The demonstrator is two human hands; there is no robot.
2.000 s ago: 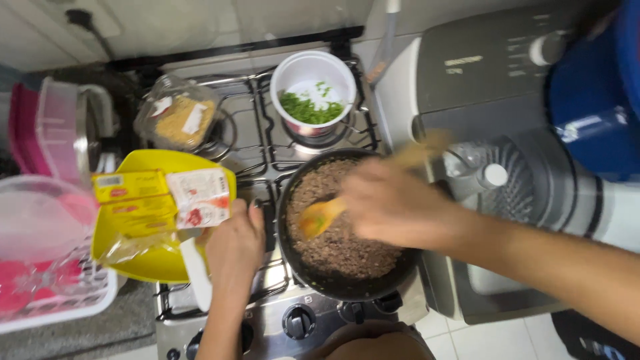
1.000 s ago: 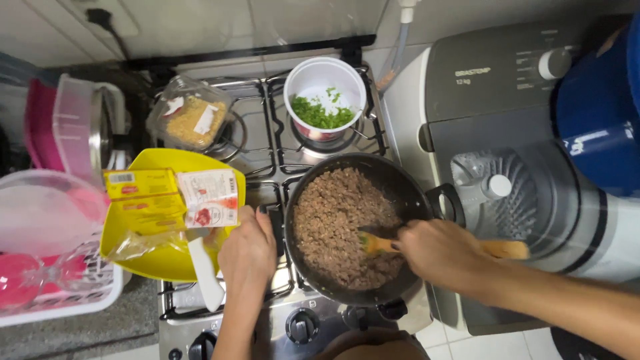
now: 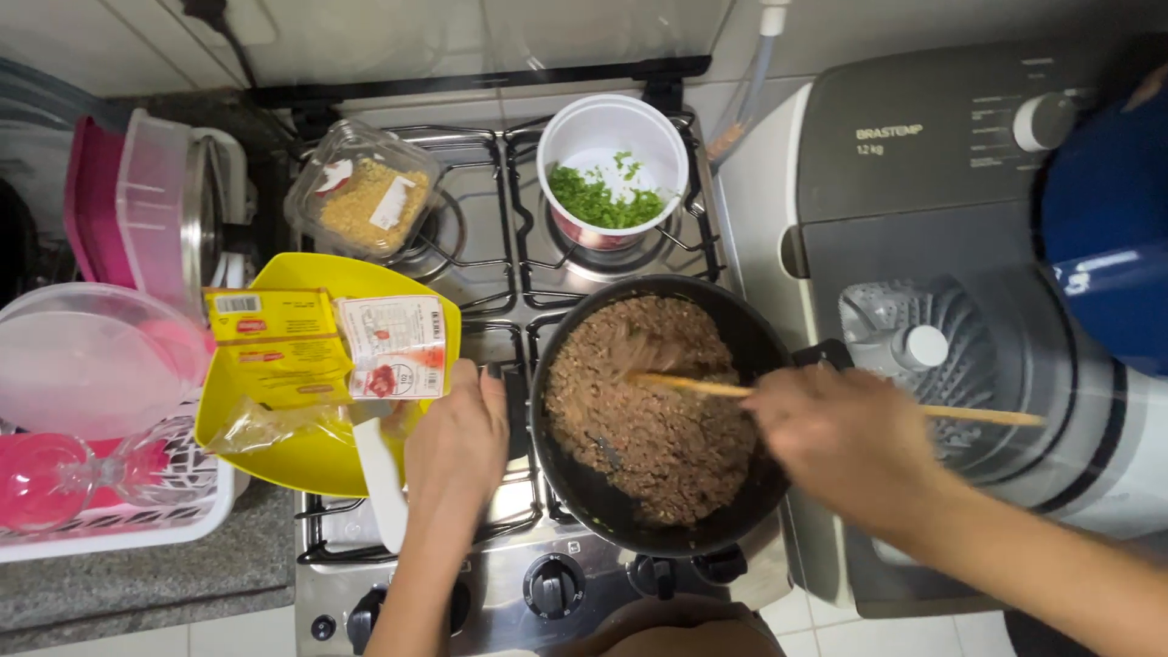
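My right hand (image 3: 835,433) grips a wooden spoon (image 3: 981,416), its far end in the browned ground meat (image 3: 639,392) that fills much of a black frying pan (image 3: 776,484) on the front right burner. At the pan's left, my left hand (image 3: 461,438) is closed around its black handle (image 3: 516,415), whose hidden part I cannot make out. Beside that hand a yellow bowl (image 3: 301,470) holds opened yellow packaging (image 3: 278,347), a printed white wrapper (image 3: 394,347) and clear plastic; a white handle (image 3: 379,474) juts over its edge. Chopped green herbs (image 3: 607,203) lie in a white tub (image 3: 613,114) behind the pan.
A clear plastic box of yellowish crumbs (image 3: 370,205) sits on the stove's back left. Control knobs (image 3: 554,586) line the stove front. At left stands a white dish rack (image 3: 182,525) with plastic containers and a glass. An open-lidded washing machine (image 3: 903,237) and blue container (image 3: 1109,219) are at right.
The wooden spoon has moved from the lower right part of the meat up toward its middle, with my right hand still around it. My left hand stays at the pan's left side.
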